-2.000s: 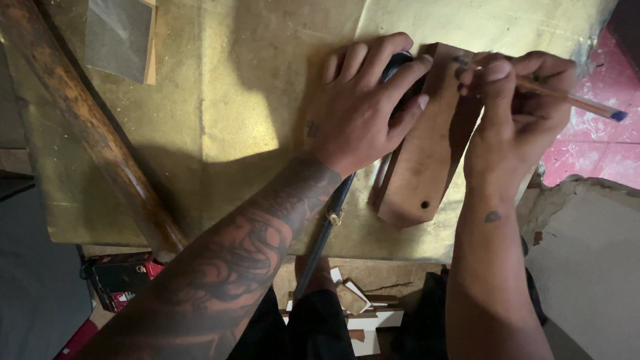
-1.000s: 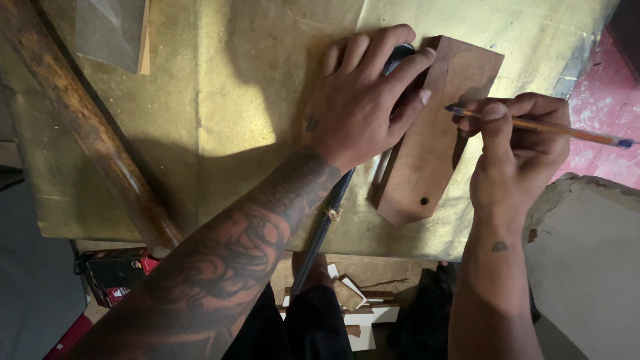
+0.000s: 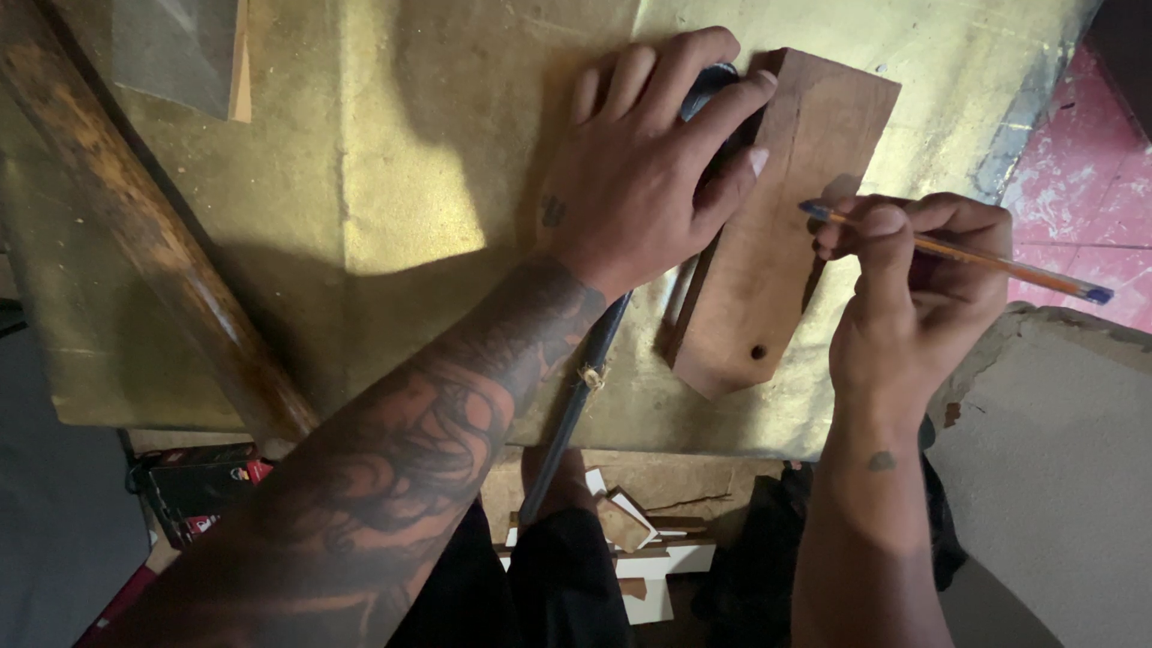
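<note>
A flat wooden block (image 3: 783, 216) with a small round hole near its lower end lies slanted on the yellowish table cover. My left hand (image 3: 652, 162) rests along its left edge, the thumb and index fingertips on the wood. Under that hand is a dark rounded object (image 3: 708, 88), mostly hidden, and a dark rod (image 3: 576, 405) with a tied band comes out below the wrist. Between the thumb and fingers of my right hand (image 3: 918, 261) is a ballpoint pen with an orange barrel (image 3: 990, 259), its blue tip over the middle of the block; whether it touches cannot be told.
A long worn wooden pole (image 3: 153, 216) slants across the left of the table (image 3: 297, 360). A grey sheet (image 3: 175, 54) with a wooden edge lies at the top left. Below the front edge are a dark box (image 3: 193, 481) and scattered offcuts (image 3: 643, 558). A rough grey slab (image 3: 1062, 432) stands right.
Since two seconds ago, my right hand with the pen has moved down the block from near its upper end to the middle. My left hand stays by the block's left edge.
</note>
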